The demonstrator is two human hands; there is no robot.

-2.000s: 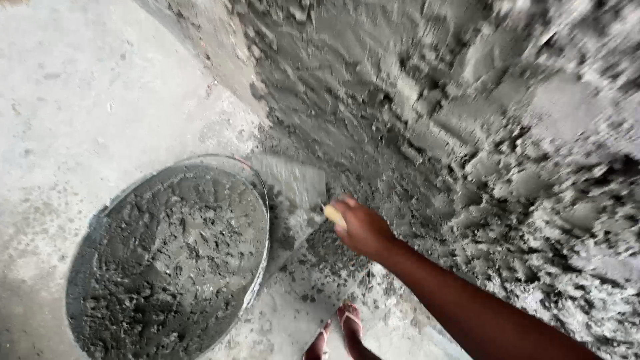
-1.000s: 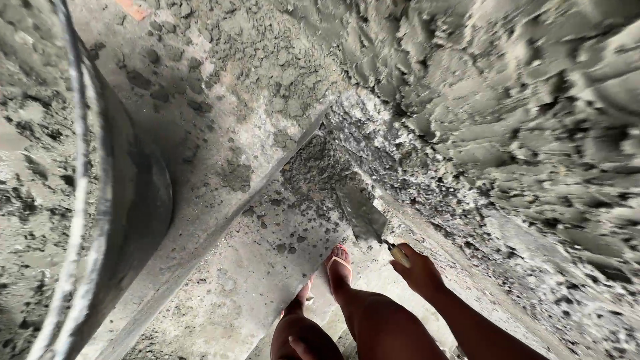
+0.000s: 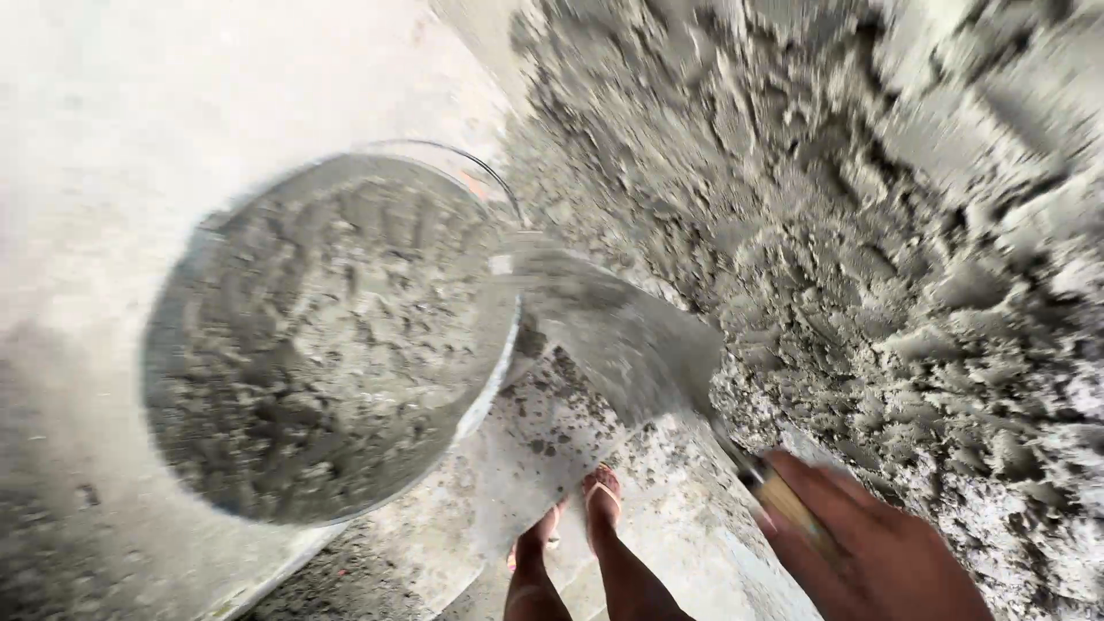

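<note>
My right hand (image 3: 871,552) grips the wooden handle of a masonry trowel (image 3: 638,345) at the lower right. The trowel's wide metal blade, blurred by motion, points up and left, its far end at the right rim of a round bucket (image 3: 332,345). Grey wet mortar lies inside the bucket, and its thin wire handle arcs at the upper right of the rim. To the right, rough grey mortar (image 3: 819,216) covers a wall in uneven ridges. My left hand is out of view.
My feet in flip-flops (image 3: 602,496) stand at the bottom centre on a concrete floor (image 3: 552,431) strewn with mortar crumbs. A raised edge (image 3: 285,565) runs diagonally below the bucket. Pale concrete (image 3: 216,86) stretches across the upper left.
The trowel was low over the mortar-strewn corner near my feet a second ago; now it is up beside the bucket, still in my right hand. The view has swung considerably.
</note>
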